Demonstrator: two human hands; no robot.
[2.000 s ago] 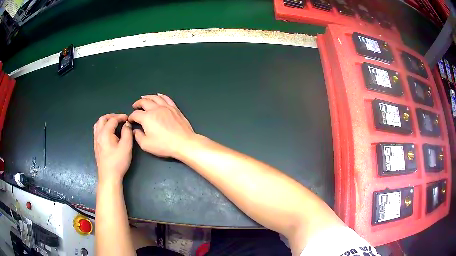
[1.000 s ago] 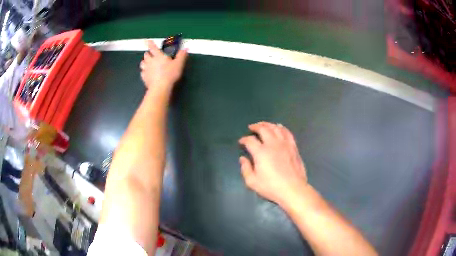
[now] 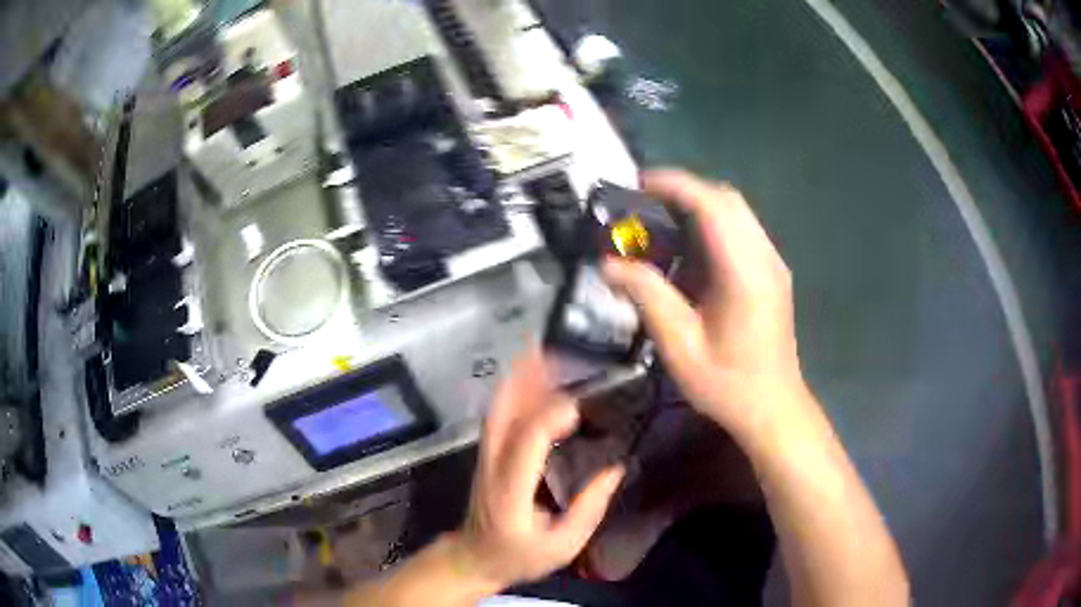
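Note:
My right hand (image 3: 735,326) holds a black handset (image 3: 599,311) above the front right corner of the white machine. The handset is tilted and blurred; a yellow sticker and a pale label show on it. My right thumb lies across it and part of it is hidden. My left hand (image 3: 522,498) is just below and left of the handset, fingers apart and empty, with its fingertips close to the handset's lower end. I cannot tell if they touch it.
The white machine (image 3: 456,344) has a black fixture (image 3: 421,184) on its right and another (image 3: 148,296) on its left, with a pale ring (image 3: 299,292) between. A lit touchscreen (image 3: 352,423) is on its front. The green bench (image 3: 854,285) lies right.
The view has swung left from the bench to the machine. The handset, earlier by the white strip at my left hand, is now in my right hand. My left hand has drawn back towards me.

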